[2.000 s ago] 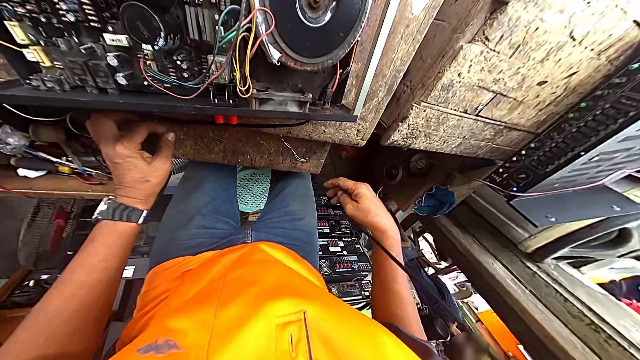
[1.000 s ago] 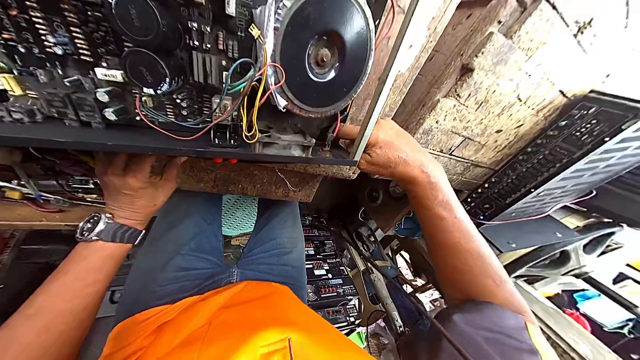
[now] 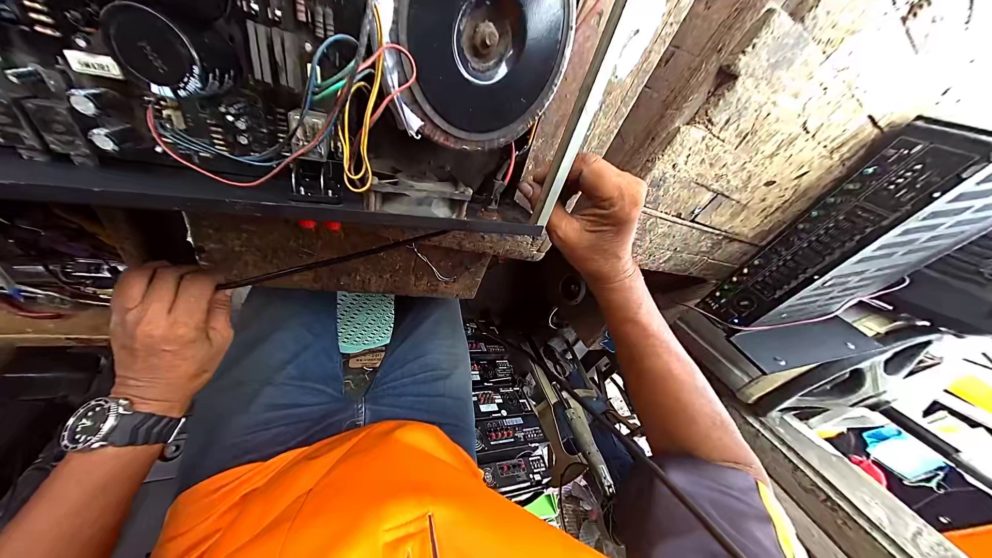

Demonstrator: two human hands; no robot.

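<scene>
An opened amplifier chassis (image 3: 256, 203) lies over the wooden bench, with a circuit board (image 3: 225, 116), a round toroidal transformer (image 3: 484, 70), a small fan (image 3: 422, 199) and looped yellow, red and blue wires (image 3: 358, 155) inside. Below its front edge, my left hand (image 3: 167, 329) is closed around a black cable (image 3: 325, 262) that runs up to the right beneath the chassis. My right hand (image 3: 593, 213) is at the chassis' right corner, its fingers curled around the edge of the side panel; its fingertips are partly hidden behind that panel.
Wires and tools (image 3: 62, 271) lie at the left under the chassis. At the right stands a black audio mixer or amplifier unit (image 3: 837, 225) beside a worn wooden board (image 3: 744, 139). Several panels with sockets (image 3: 504, 403) and a dark cable (image 3: 674, 488) are below, near my right arm.
My left hand has come out from under the chassis edge with the black cable in it. My right hand was low beside my leg, then moved up to the chassis corner.
</scene>
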